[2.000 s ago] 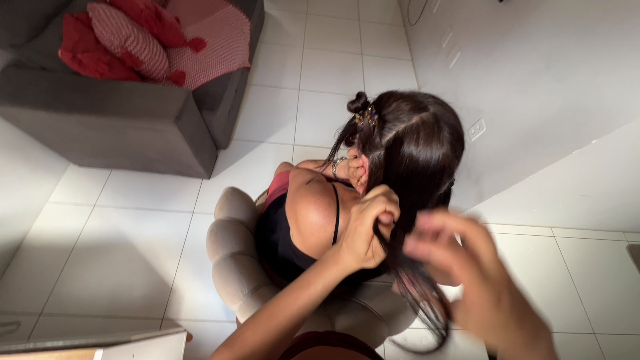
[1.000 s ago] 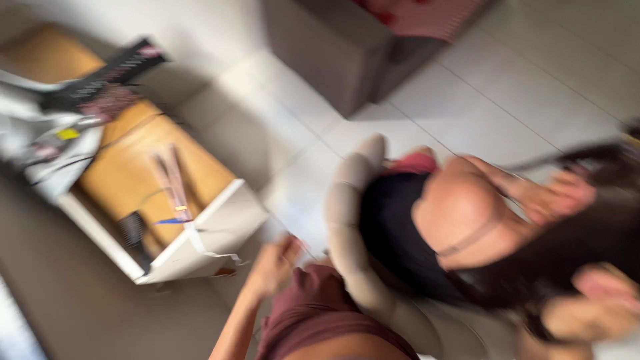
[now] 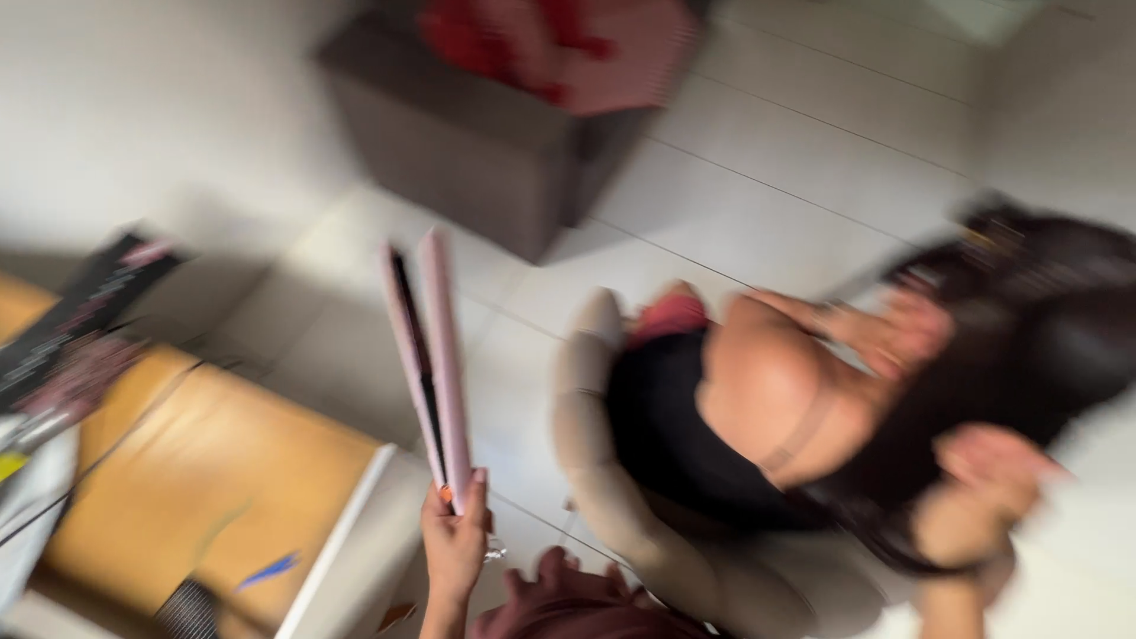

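My left hand [image 3: 457, 541] grips a pink hair straightener [image 3: 444, 382] near its base, with its two plates pointing up and slightly apart. At the right, my right hand [image 3: 985, 497] is blurred and closed around a lock of the seated person's long dark hair [image 3: 1003, 355]. That person, in a black top [image 3: 666, 426], sits with their back to me on a beige padded chair [image 3: 590, 417], a hand [image 3: 914, 328] raised near the face. A hair clip or tie [image 3: 981, 235] shows blurred at the top of the head.
At lower left stands a wooden-topped table [image 3: 213, 461] with a white edge, bearing a dark brush [image 3: 188, 608], a blue clip-like item [image 3: 271, 570], a black box [image 3: 80, 311] and a cable. A grey sofa [image 3: 461, 142] with red cushions stands beyond on the tiled floor.
The view has turned left since the first frame. The straightener, which lay on the table one second ago, is now up in my left hand. My right hand remains at the hair.
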